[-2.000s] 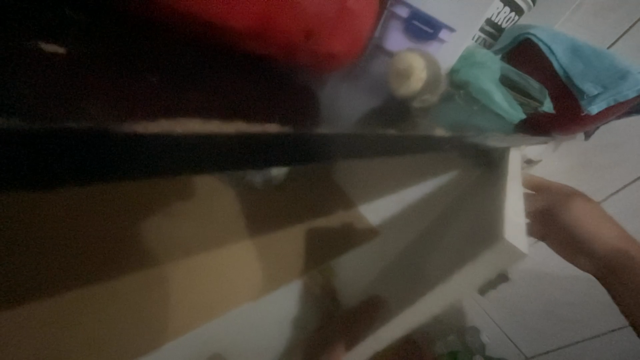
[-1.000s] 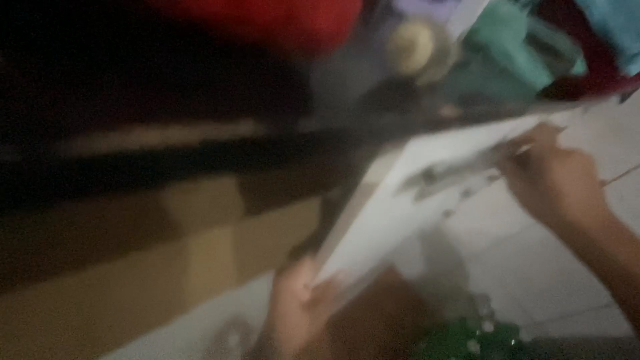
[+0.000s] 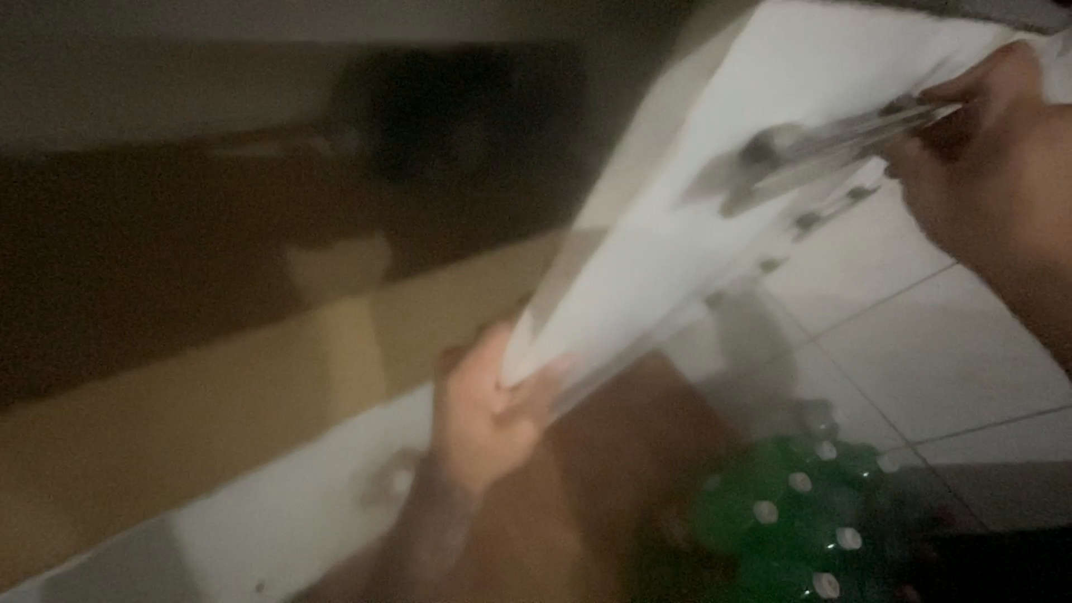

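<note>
A white panel, perhaps a drawer or cabinet door (image 3: 662, 243), slants across the upper right of the head view, its long edge toward the dark space on the left. Around its lower corner my left hand (image 3: 494, 410) is closed. My right hand (image 3: 997, 142) grips a thin metal tool (image 3: 846, 138), blurred by motion, which lies over the panel's face; its exact kind cannot be told. Small dark fittings (image 3: 808, 222) run along the panel's lower right edge.
Green plastic bottles with pale caps (image 3: 796, 511) stand at the lower right. Pale floor tiles (image 3: 904, 335) spread at the right. A brown wooden surface (image 3: 209, 377) with a dark recess above fills the left.
Two seconds ago my right hand was beside the panel's far end; it now holds the metal tool over the panel's face. The panel has turned, and the view has shifted off the red thing and cloths.
</note>
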